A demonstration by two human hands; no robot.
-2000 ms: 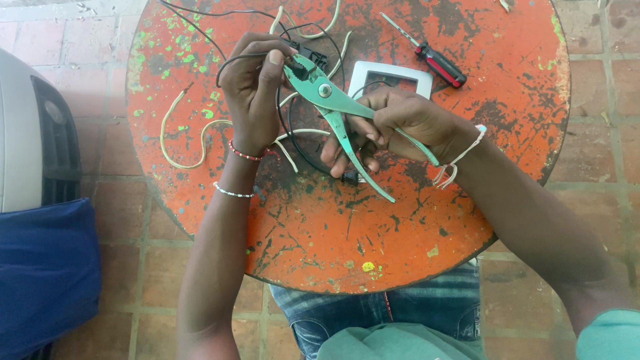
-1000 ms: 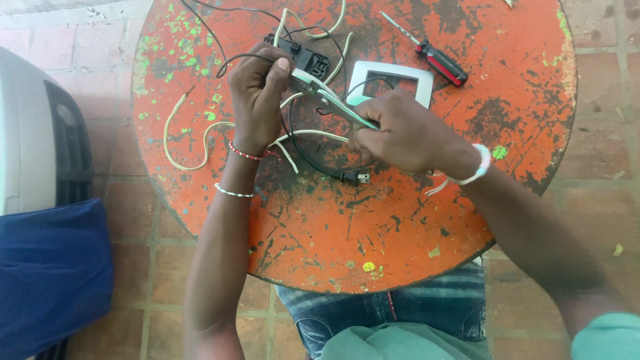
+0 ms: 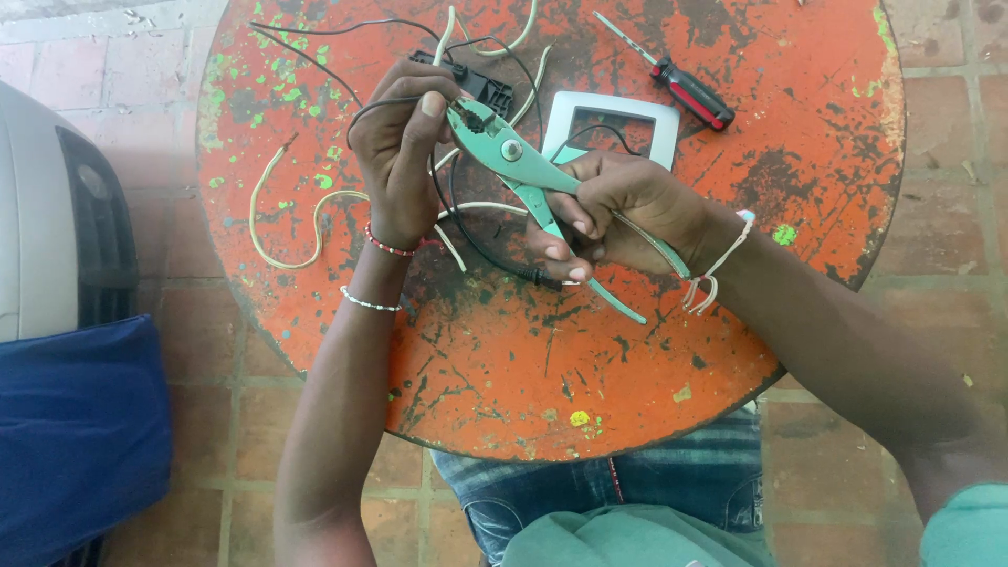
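Note:
My left hand pinches a thin black cable between thumb and fingers, near the jaws of green slip-joint pliers. The handles of the pliers are in my right hand, spread apart, and the jaws are at my left fingertips; whether they touch the cable I cannot tell. Behind my left fingers lies a black plastic electrical part, partly hidden, with a cream wire rising beside it. A black cord with a plug runs below the pliers. A white rectangular frame lies beyond my right hand.
A screwdriver with a black and red handle lies at the upper right of the round orange table. Cream wires curl across the left and the far side. At far left stand a grey object and blue cloth.
The pliers have turned from nearly edge-on to broadside, and their handles have spread in my right hand. My left hand still holds the black cable.

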